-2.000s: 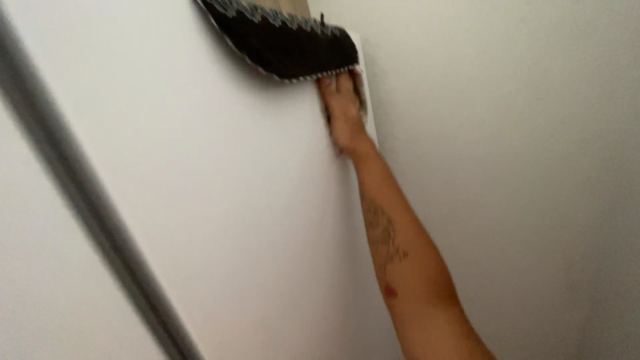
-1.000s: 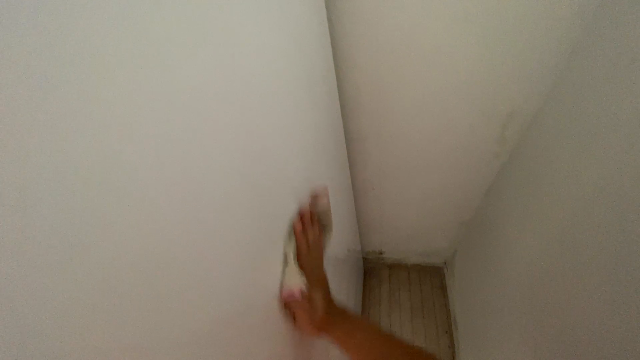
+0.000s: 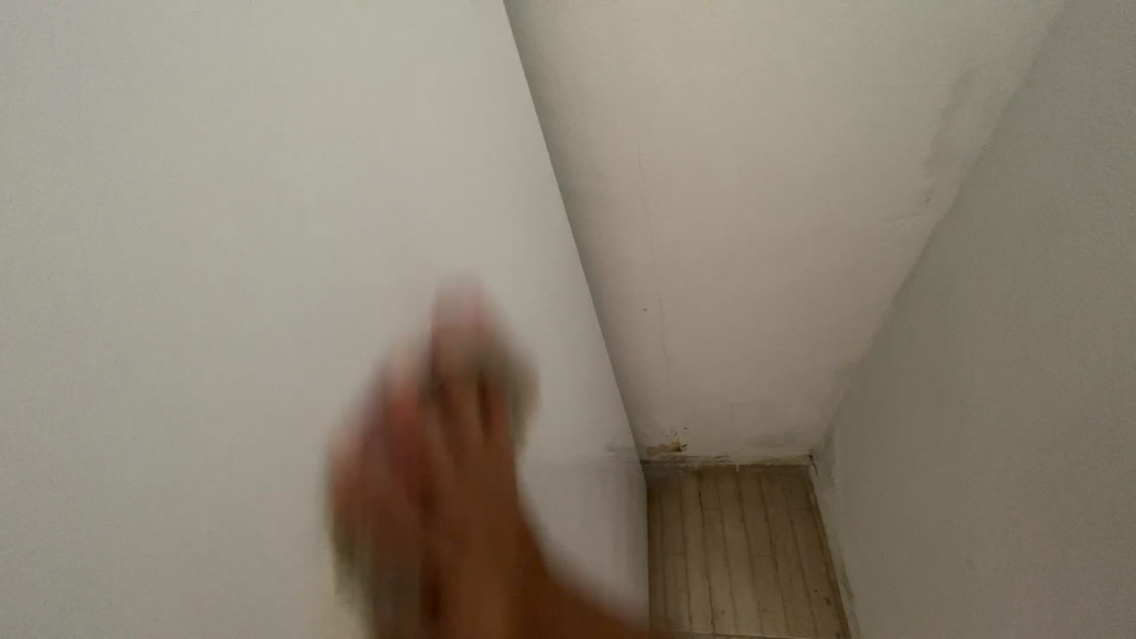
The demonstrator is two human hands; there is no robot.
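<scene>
My right hand (image 3: 444,444), strongly blurred, is at the lower middle of the head view, over a smooth white panel (image 3: 266,222). A pale cloth (image 3: 524,386) shows past the fingers on the right and below the hand on the left; most of it is hidden under the palm. The forearm enters from the bottom edge, right of the hand. Blur hides whether the cloth touches the panel at this instant. My left hand is out of view.
The panel's straight edge runs down beside a white wall (image 3: 737,222) with a damaged, stained base. Another wall (image 3: 1003,399) stands on the right. Between them lies a narrow strip of wood-look floor (image 3: 745,550).
My right hand has come down from high on the panel, near a black piece with a jagged, light-edged border, to its lower part. The view has tilted down, and the floor now shows.
</scene>
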